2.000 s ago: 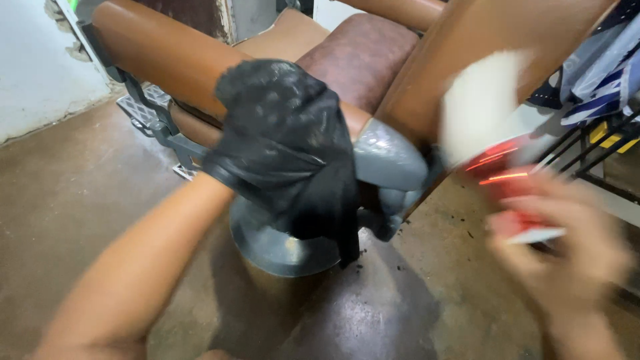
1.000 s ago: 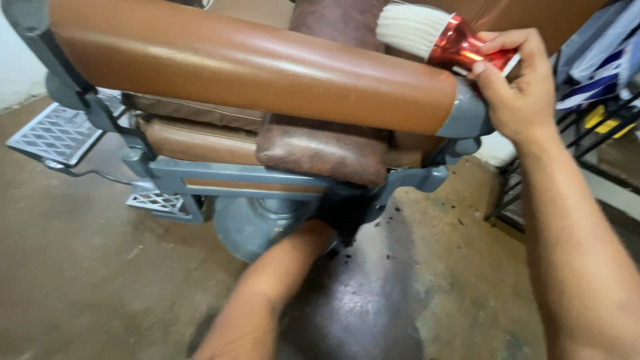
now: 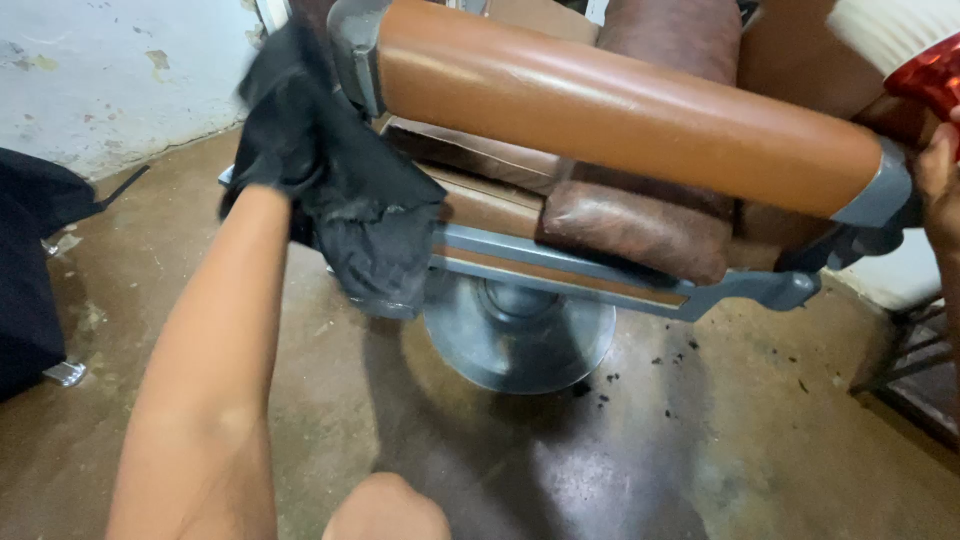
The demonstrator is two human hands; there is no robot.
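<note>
A black cloth (image 3: 322, 165) hangs over the left end of the barber chair, below its tan padded armrest (image 3: 622, 105). My left hand (image 3: 277, 154) is covered by this cloth, and only the wrist and forearm show. At the upper right edge my right hand (image 3: 941, 169), partly cut off, holds a neck duster brush (image 3: 900, 45) with white bristles and a shiny red handle, beside the armrest's right end. A dark brown cushion (image 3: 637, 225) lies across the seat under the armrest.
Under the chair is its round grey metal base (image 3: 525, 337). Dark hair clippings (image 3: 667, 360) lie on the brown floor. A black metal rack (image 3: 911, 367) stands at the right. Dark fabric (image 3: 30, 277) on something with metal feet is at the far left, near a peeling wall (image 3: 120, 75).
My left hand and the black cloth have moved from below the chair's side to its left end. My right hand still holds the brush at the armrest's right end.
</note>
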